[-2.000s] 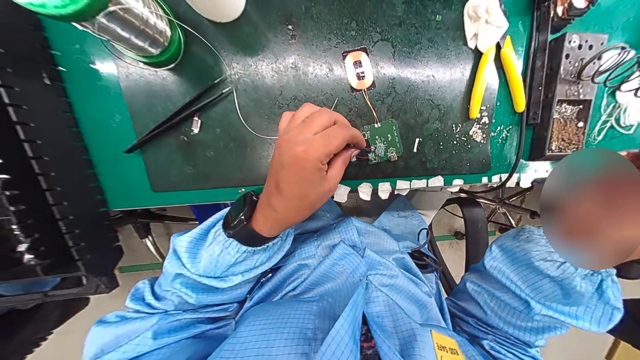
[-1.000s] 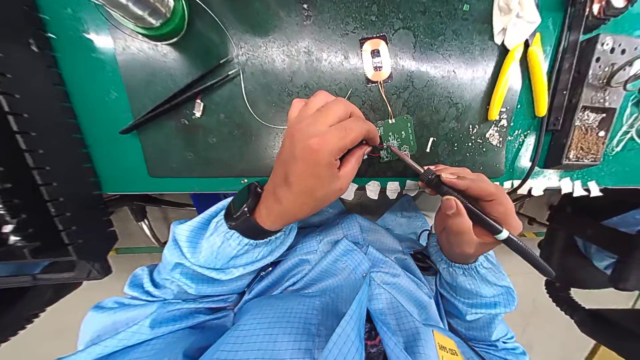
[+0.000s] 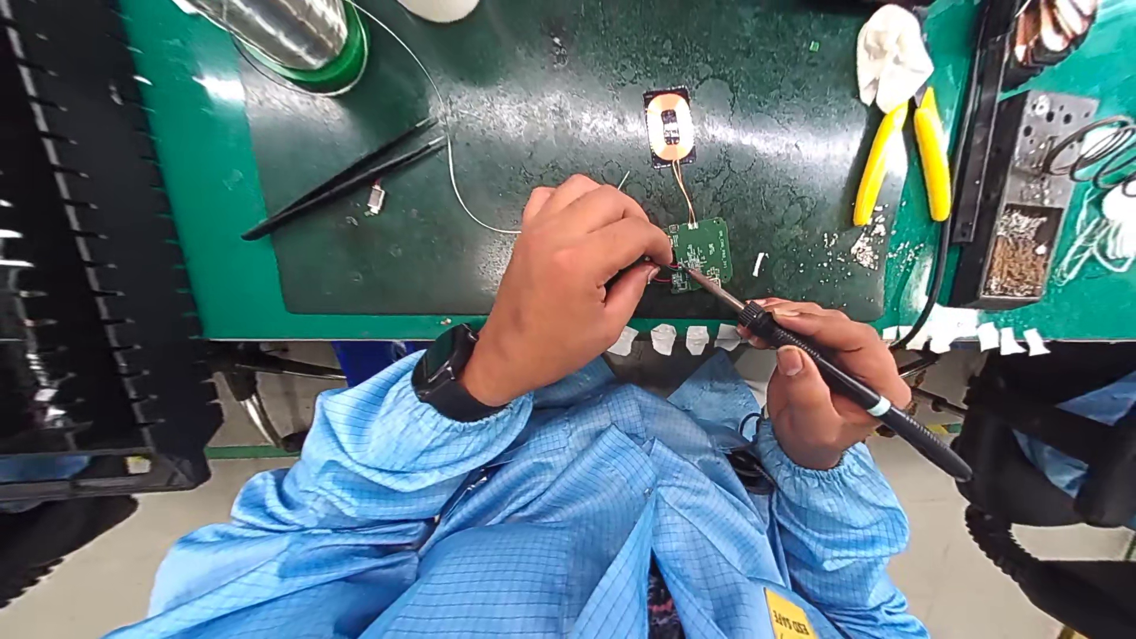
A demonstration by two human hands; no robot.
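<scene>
My left hand (image 3: 581, 280) pinches thin red and black wires (image 3: 664, 272) at the left side of a green circuit board (image 3: 707, 248). In my right hand (image 3: 825, 377) is a soldering iron (image 3: 834, 380), its metal tip touching or very near the board where the wire ends are. Two copper leads join the board to an oval copper coil (image 3: 658, 129) on a dark backing, lying above it on the mat. A thin strand of solder wire (image 3: 450, 160) runs from a spool (image 3: 306, 40) and passes behind my left hand.
Black tweezers (image 3: 346, 182) and a small metal component (image 3: 376, 198) lie left on the dark mat (image 3: 399, 275). Yellow-handled pliers (image 3: 932, 160), a crumpled white cloth (image 3: 892, 58) and a metal parts holder (image 3: 1021, 248) are at the right. White tape pieces (image 3: 663, 339) line the table's edge.
My right hand came in from the right with the soldering iron between the first two frames; the iron's tip stays at the board now. My left hand remains beside the board.
</scene>
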